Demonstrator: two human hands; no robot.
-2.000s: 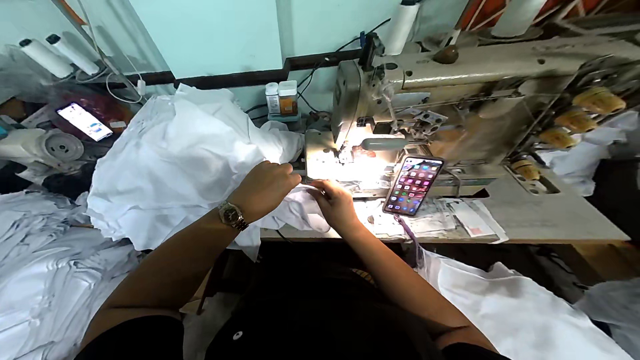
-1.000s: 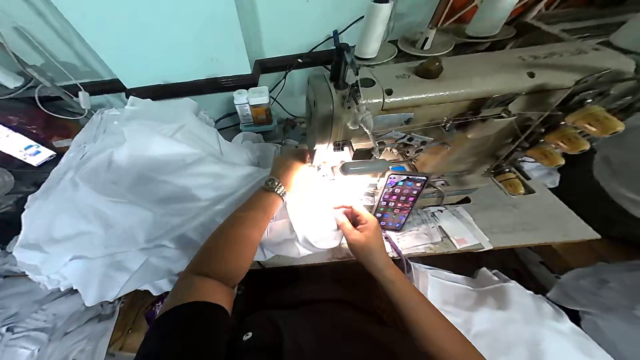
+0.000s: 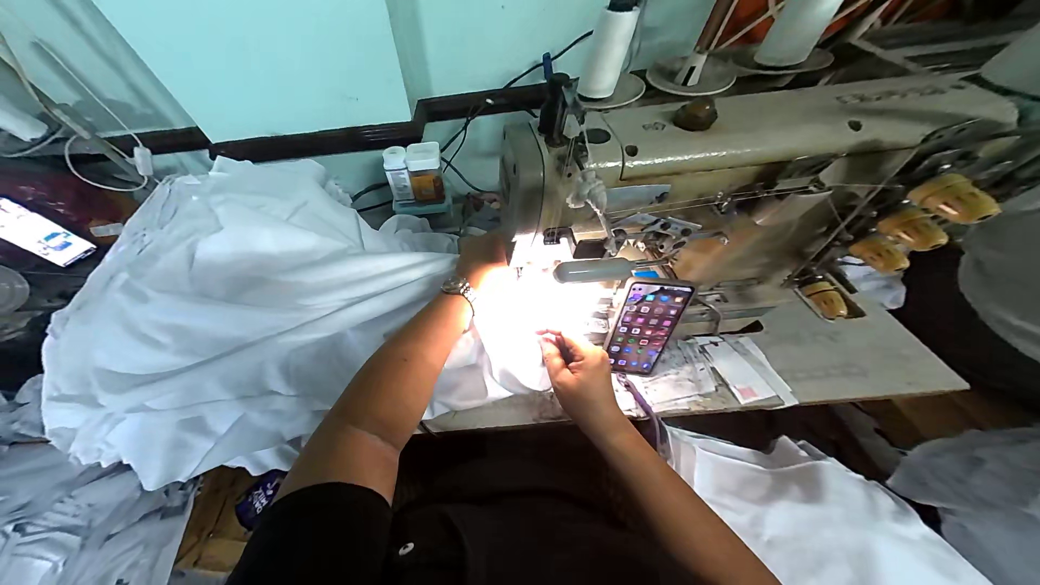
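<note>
White fabric (image 3: 236, 284) is heaped on the left of the sewing table and runs under the lit needle area of an industrial sewing machine (image 3: 731, 138). My left hand (image 3: 485, 258), a metal-band watch at its wrist, lies on the fabric just left of the needle; glare and the machine head hide its fingers. At the fabric's near right edge is my right hand (image 3: 575, 364), thumb and index finger pinched together on that edge. A smartphone (image 3: 650, 325) with a lit screen leans against the machine just right of my right hand.
Thread cones (image 3: 608, 53) stand behind the machine. Two small bottles (image 3: 414, 175) sit by the wall. Papers (image 3: 739, 370) lie right of the smartphone. More white fabric (image 3: 812, 504) hangs below the table's front edge. Another lit phone (image 3: 41, 231) lies far left.
Two seconds ago my hands were close together in front of the needle; now they are apart, the left beside the machine head and the right nearer the table's front edge. The view has shifted.
</note>
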